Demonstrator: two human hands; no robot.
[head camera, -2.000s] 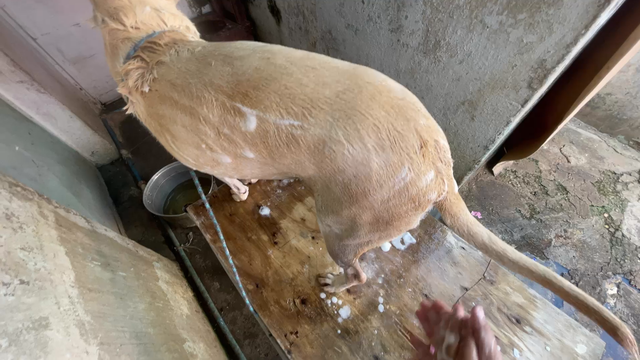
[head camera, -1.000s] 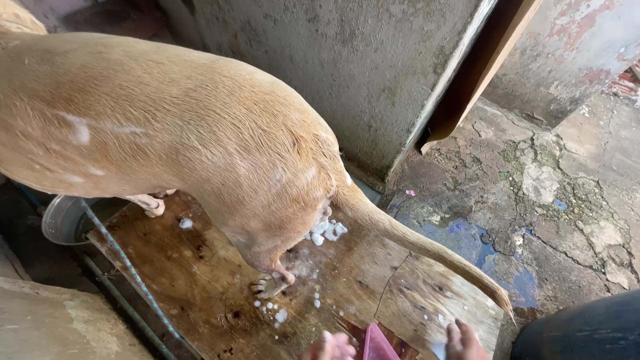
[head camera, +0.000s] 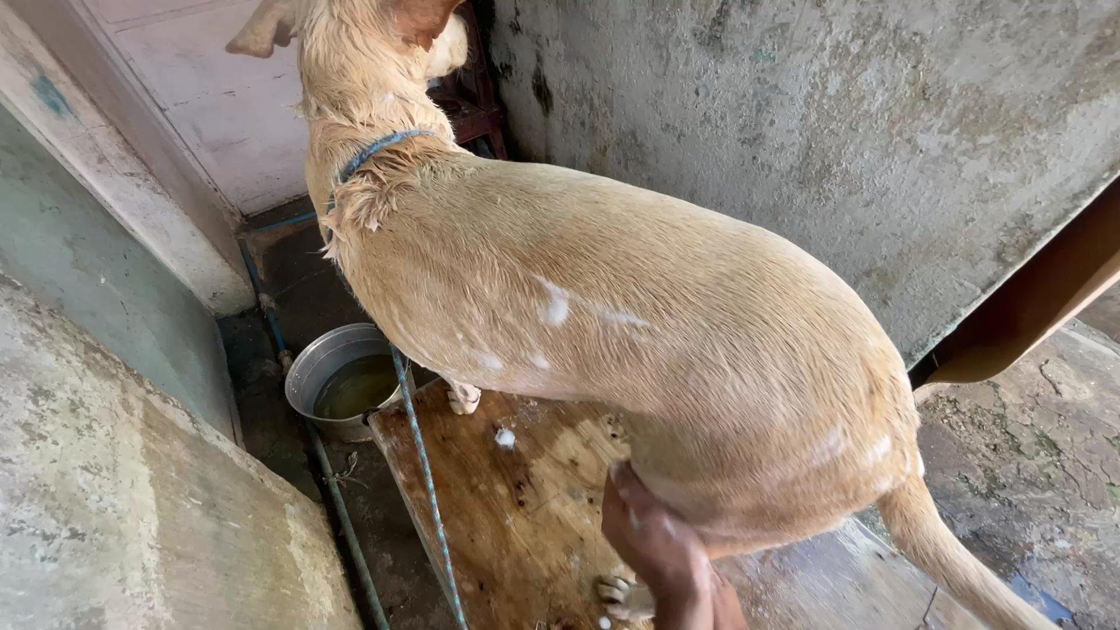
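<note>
A light tan dog (head camera: 700, 315) with wet fur and white lather on its flank and rump stands on a wooden board (head camera: 516, 499), head turned away. Around its neck is a blue rope collar (head camera: 376, 150). My left hand (head camera: 652, 525), with suds on it, is wrapped against the dog's hind leg below the belly; its fingers are mostly hidden. Just behind that wrist shows a small part of what looks like my right hand (head camera: 728, 604), its fingers out of sight. A hind paw (head camera: 619, 597) rests on the board beside my left wrist.
A metal basin (head camera: 328, 367) of cloudy water stands left of the board. A blue rope (head camera: 424, 464) hangs past the board's edge, and a hose (head camera: 350, 534) runs along the floor. Weathered walls (head camera: 787, 114) rise on both sides. A brown panel (head camera: 1024, 306) leans at right.
My hands, together two seconds ago and then apart near a pink object, are now at the dog's hind leg. The pink object is out of view. The view has swung back left.
</note>
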